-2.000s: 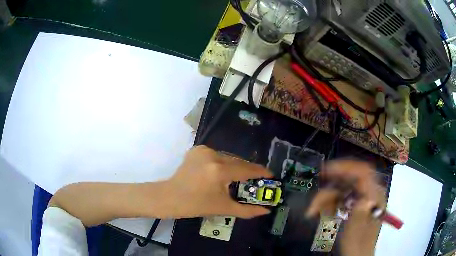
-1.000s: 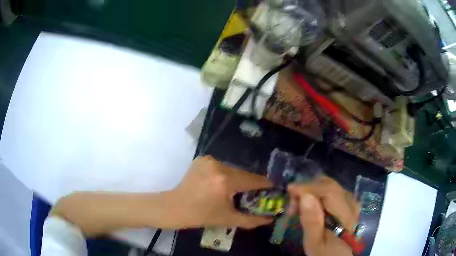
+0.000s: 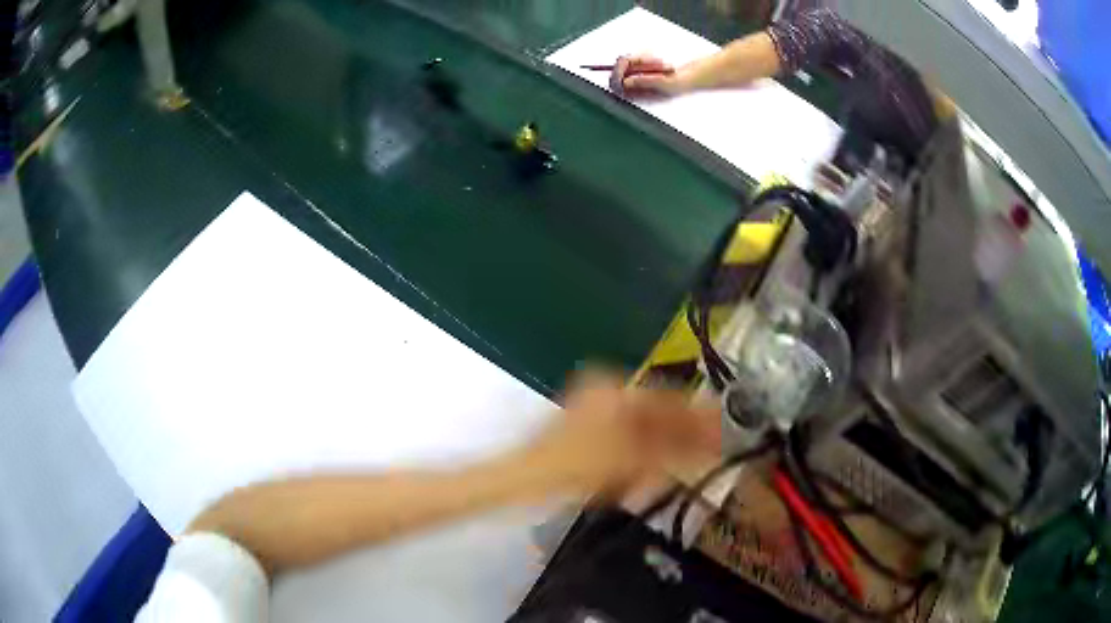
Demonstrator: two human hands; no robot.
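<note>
My left hand (image 3: 634, 436) is blurred and stretched out over the right end of the near white sheet (image 3: 317, 365), just left of the light bulb (image 3: 790, 365). Whether it holds anything cannot be told. My right hand is not in view. A small adapter with a yellow part (image 3: 529, 139) lies on the green conveyor belt (image 3: 439, 207). Part of the black test fixture (image 3: 621, 578) shows at the bottom edge.
Grey instruments (image 3: 999, 341) stand at the right on a patterned board (image 3: 761, 542), with red test leads (image 3: 819, 535) and black cords before them. Across the belt, another person's hand (image 3: 646, 76) rests on a far white sheet (image 3: 719, 104), beside a thin dark object.
The view has swung up and left, showing more belt and another person. My left hand has moved from the fixture toward the bulb. My right hand and the adapter at the fixture have left view.
</note>
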